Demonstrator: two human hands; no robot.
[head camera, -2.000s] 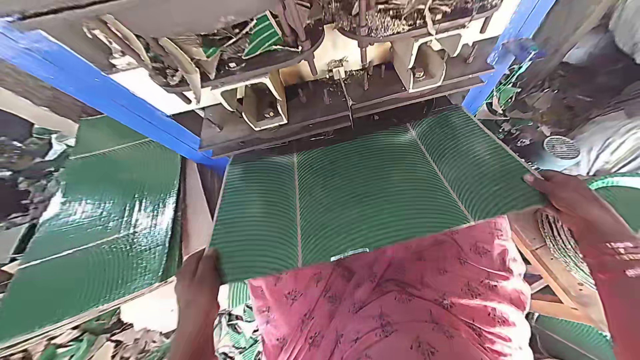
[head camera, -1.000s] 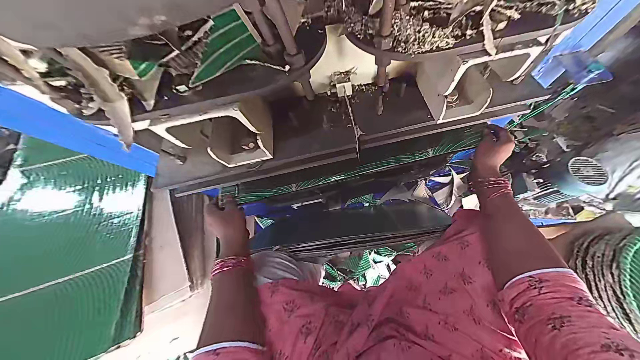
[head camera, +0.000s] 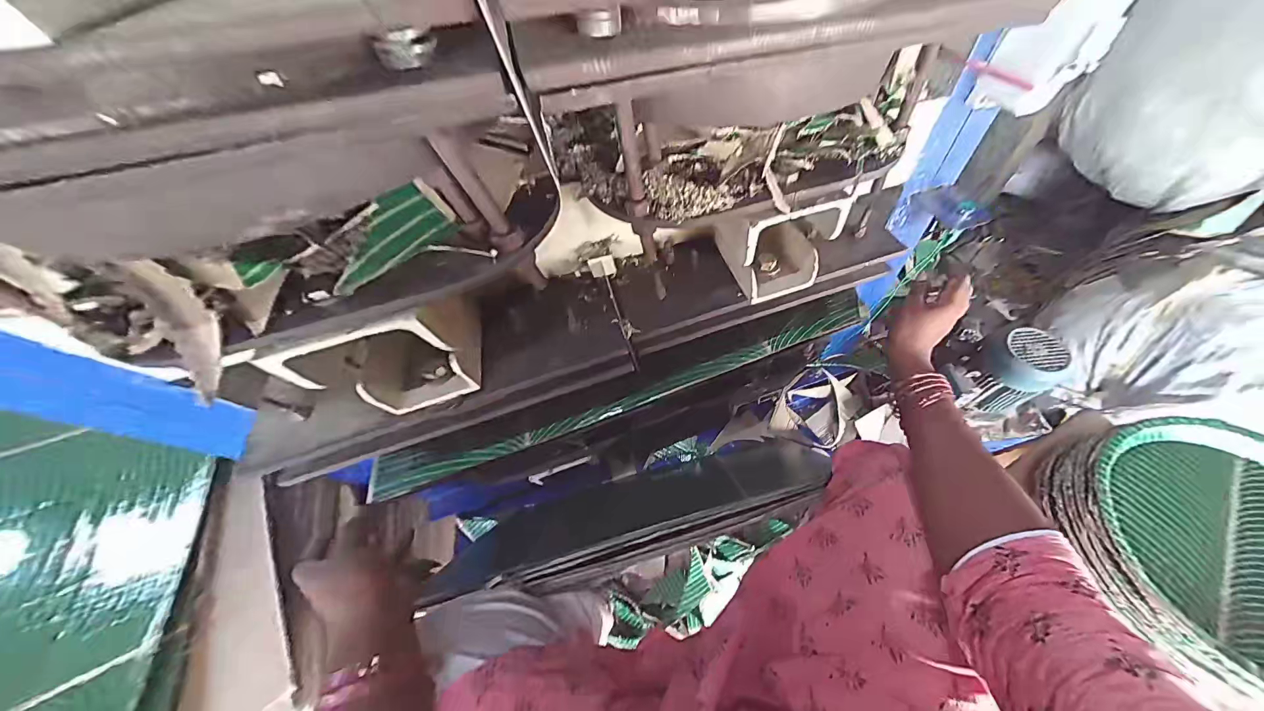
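Note:
A green patterned sheet (head camera: 612, 403) lies mostly inside the dark metal press (head camera: 553, 341), with only its front strip showing below the upper plate. My right hand (head camera: 928, 314) is raised beside the right end of the press, near the blue frame post, fingers partly curled; no object can be made out in it. Low at the left end of the press is my left hand (head camera: 365, 583), blurred by motion, and its fingers are hard to make out. Green scraps (head camera: 400, 235) and shavings lie on the ledge above the plate.
Glossy green sheets (head camera: 99, 543) lie at the left behind a pale board. Round green-topped pieces (head camera: 1175, 513) are stacked at the lower right, near a motor (head camera: 1032, 355) and pale sacks (head camera: 1175, 109). A dark flat surface (head camera: 652, 513) and cut scraps (head camera: 701, 583) lie below the press.
Two seconds ago both hands held the green sheet in front of the press; it has moved inside. Since one second ago my left hand has dropped away from the sheet's left end.

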